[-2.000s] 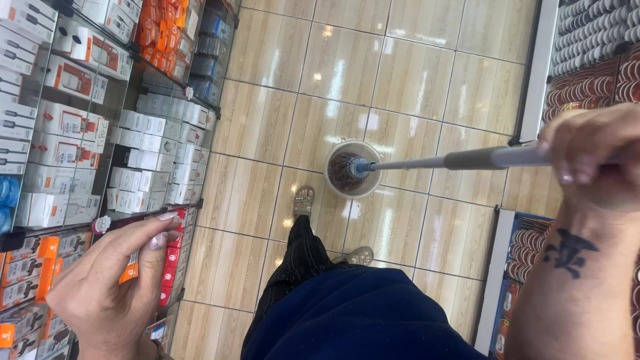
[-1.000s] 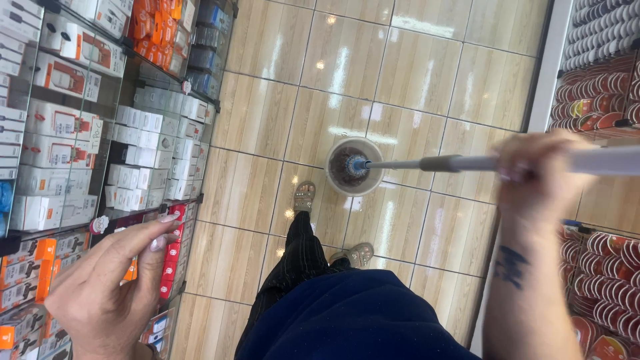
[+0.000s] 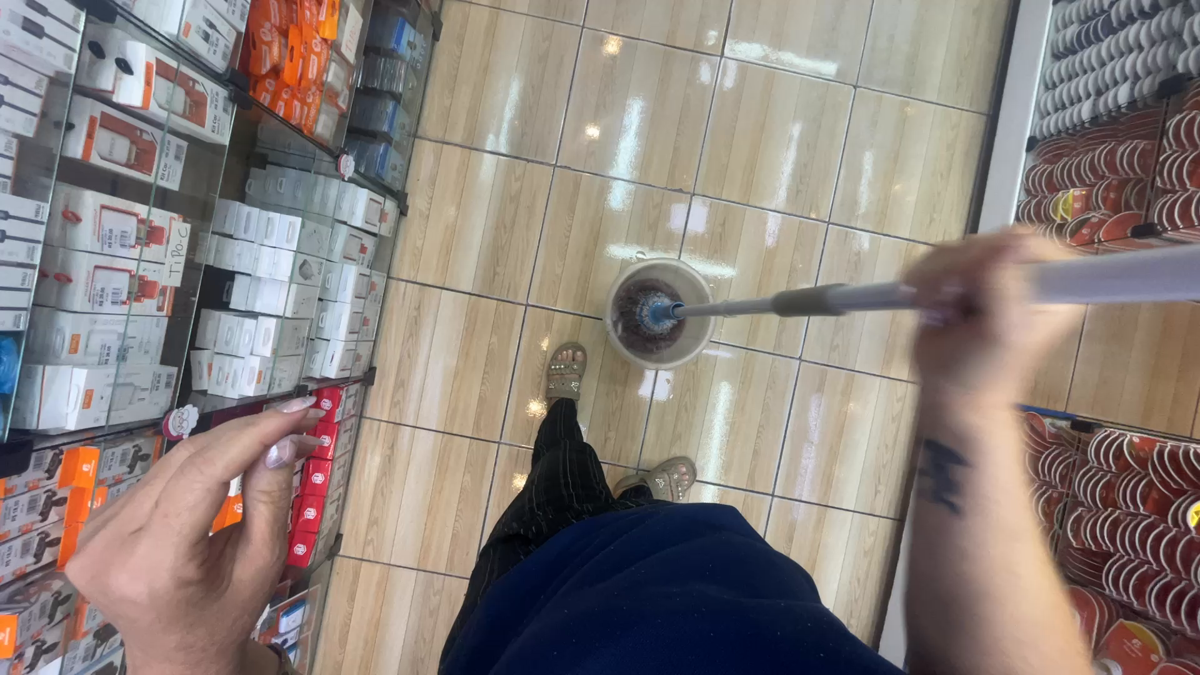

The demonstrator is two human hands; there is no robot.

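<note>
My right hand, slightly blurred, is closed around the pale metal handle of a mop. The mop's blue socket and wet strands reach down into a round whitish bucket on the tiled floor, just ahead of my feet. Dark liquid or mop strands fill much of the bucket; I cannot tell them apart. My left hand is raised at the lower left, its fingers bent and thumb near the forefinger, with nothing seen between them. It hovers in front of the shelves of boxed goods.
Glass shelves with white, orange and red boxes line the left side. On the right stand racks packed with rounded red-and-white items. Wood-look floor tiles run between them. My sandalled feet are close to the bucket.
My right hand moved left along with the mop handle between two seconds and one second ago, then a little right again. The mop head has stayed in the bucket. My left hand has barely moved.
</note>
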